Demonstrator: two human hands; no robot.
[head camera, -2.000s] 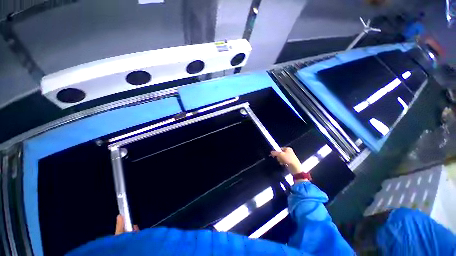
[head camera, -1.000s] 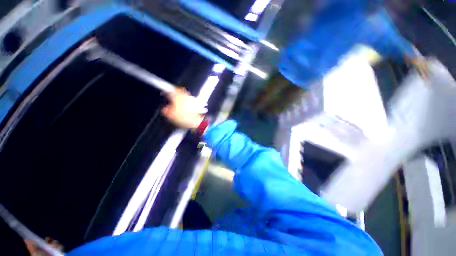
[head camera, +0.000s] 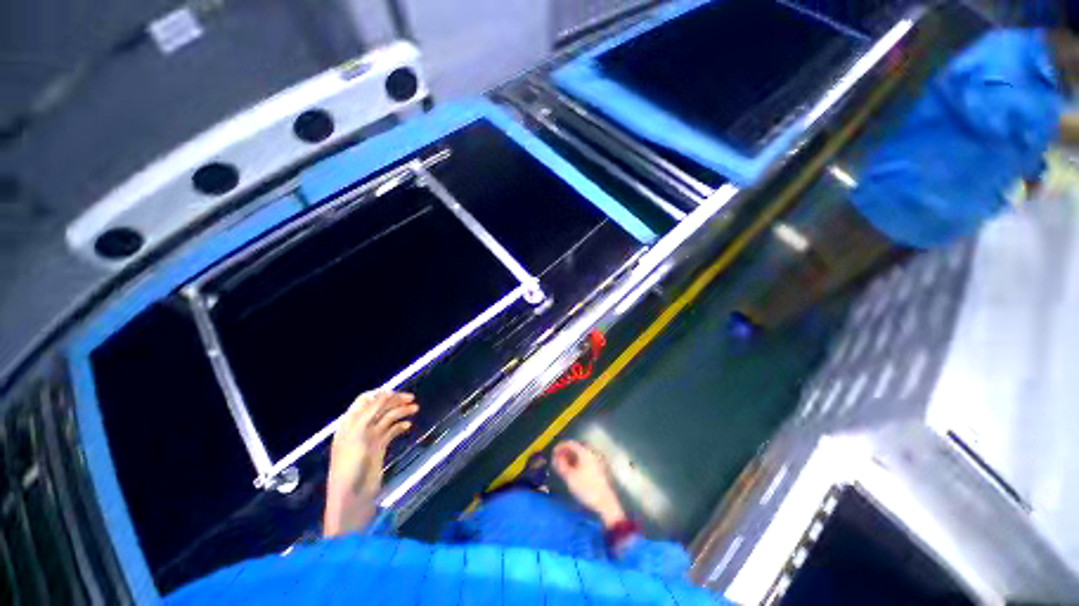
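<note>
The suction frame (head camera: 471, 329) lies flat on a glossy black panel (head camera: 450, 266) on a blue-edged carrier (head camera: 109, 462). Small round cups show at its near corners. My left hand (head camera: 367, 444) is over the frame's near bar with fingers spread; whether it touches the bar cannot be told. My right hand (head camera: 582, 474), with a red band at the wrist, is off the line, over the floor near my body. It looks curled and blurred, and nothing clear shows in it.
A white blower bar with dark fans (head camera: 265, 144) stands behind the line. Another panel (head camera: 734, 73) lies further along. A person in a blue smock (head camera: 964, 136) is at right, beside white foam trays (head camera: 816, 456). A red coil (head camera: 577, 365) is at the line's edge.
My right hand has left the frame's side bar and is near my body. My left hand is now over the near bar. The frame now rests with its near bar showing; the view has swung back left.
</note>
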